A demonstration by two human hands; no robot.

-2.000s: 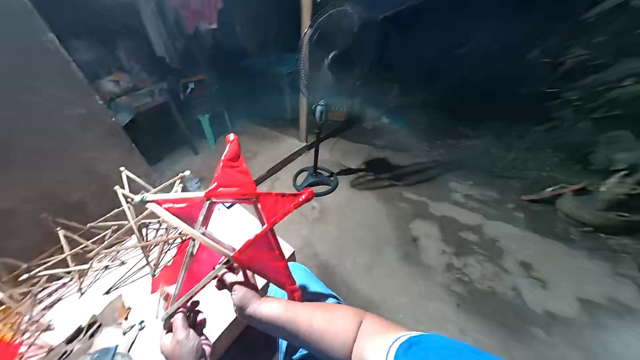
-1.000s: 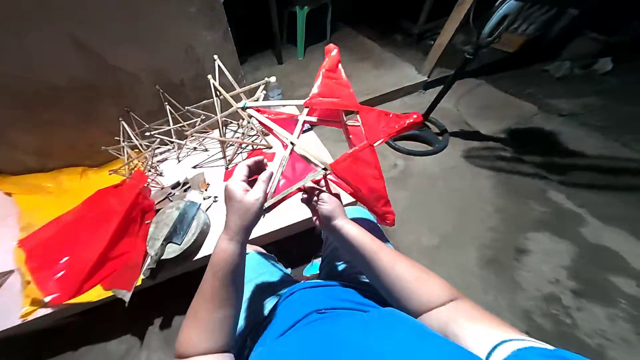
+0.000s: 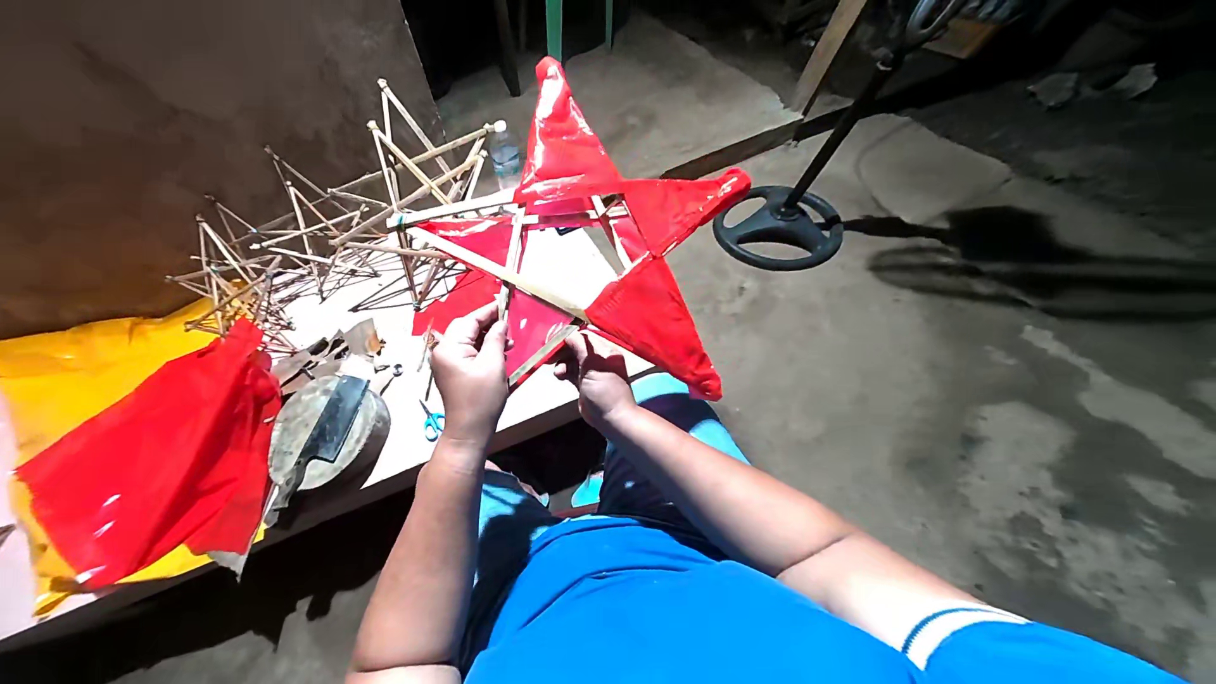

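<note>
A star-shaped lantern frame of bamboo sticks [image 3: 551, 292], partly covered in shiny red plastic film [image 3: 655, 323], is held up in front of me over the table's edge. My left hand [image 3: 470, 370] pinches the frame and film near the lower left point, thumb and fingers together. With bent fingers, my right hand [image 3: 597, 378] grips the frame close to the lower inner corner. Film covers the top, right and lower right points; the left point shows bare sticks along its edges. The lower left point is partly hidden by my left hand.
On the white table [image 3: 389, 461] lie bare bamboo star frames [image 3: 304, 223], red film [image 3: 157, 461], yellow film [image 3: 57, 361], a cleaver [image 3: 328, 432] on a round block [image 3: 370, 427], and blue-handled scissors [image 3: 433, 425]. A water bottle [image 3: 505, 160] stands behind. A fan's round base [image 3: 777, 249] rests on the floor.
The view has swung down and left since two seconds ago. My left hand, raised with fingers loosely curled one second ago, is now on the frame. My right hand remains at the star's lower part.
</note>
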